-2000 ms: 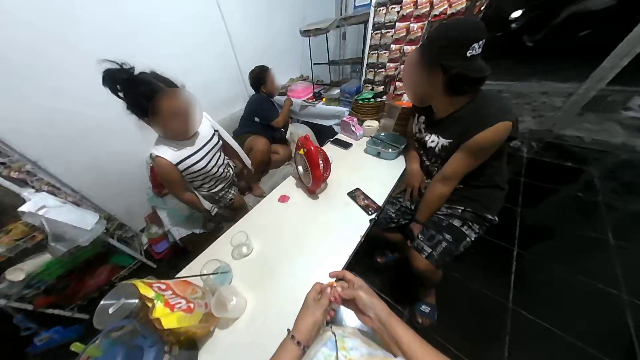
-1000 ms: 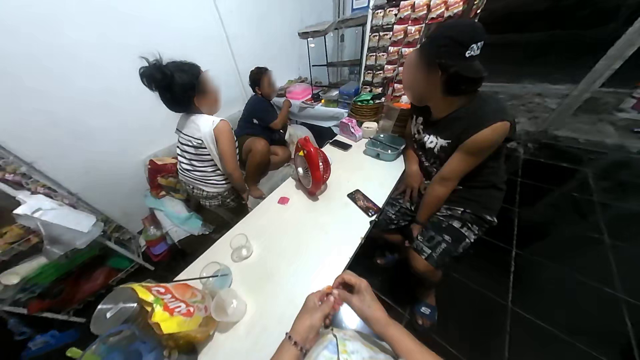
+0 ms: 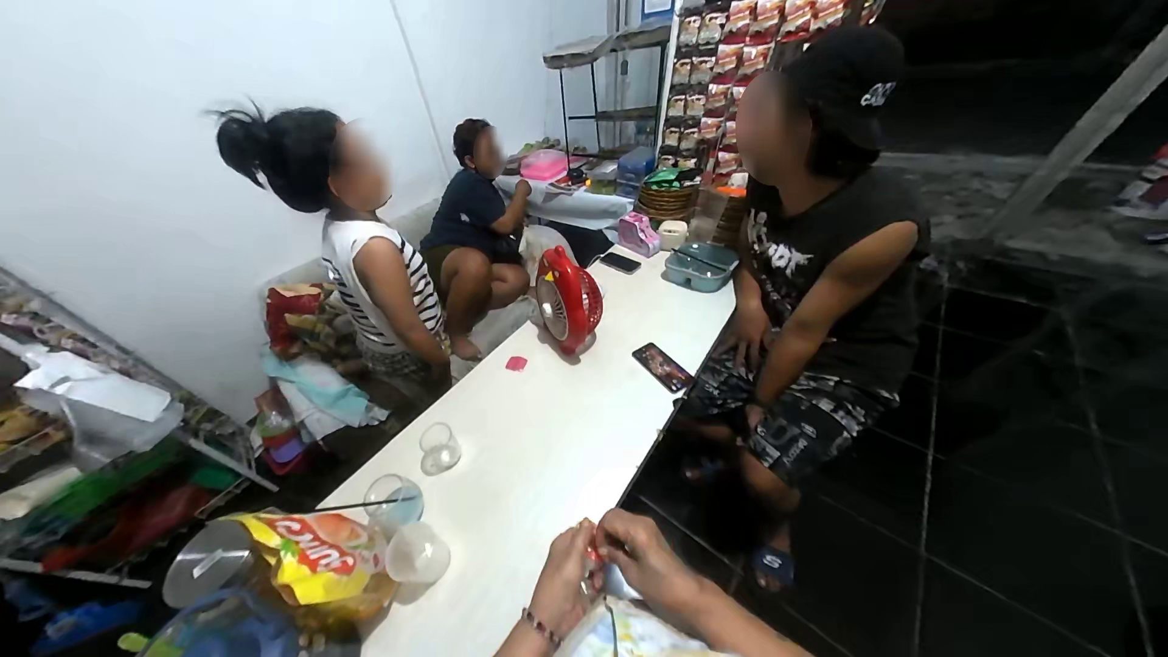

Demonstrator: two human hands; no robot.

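Note:
My left hand (image 3: 570, 570), with a beaded bracelet at its wrist, is closed around a small red-and-clear object (image 3: 593, 555) at the table's near right edge. The fingers of my right hand (image 3: 634, 547) pinch the same object from the other side. Too little of it shows to tell what it is. Below my hands lies a light patterned cloth (image 3: 616, 630). Left of them on the white table (image 3: 511, 474) stand a white plastic cup (image 3: 418, 553), a glass with a dark stick across it (image 3: 394, 502) and a smaller clear glass (image 3: 441, 449).
A yellow snack bag (image 3: 315, 557) lies at the near left. Farther along are a red fan (image 3: 568, 301), a smartphone (image 3: 663, 367), another phone (image 3: 620, 263) and a lidded container (image 3: 701, 266). One person sits at right; two others are at left beyond the table.
The person in the striped top at left has turned toward the far end of the table. My hands stay together at nearly the same place, with small finger movements.

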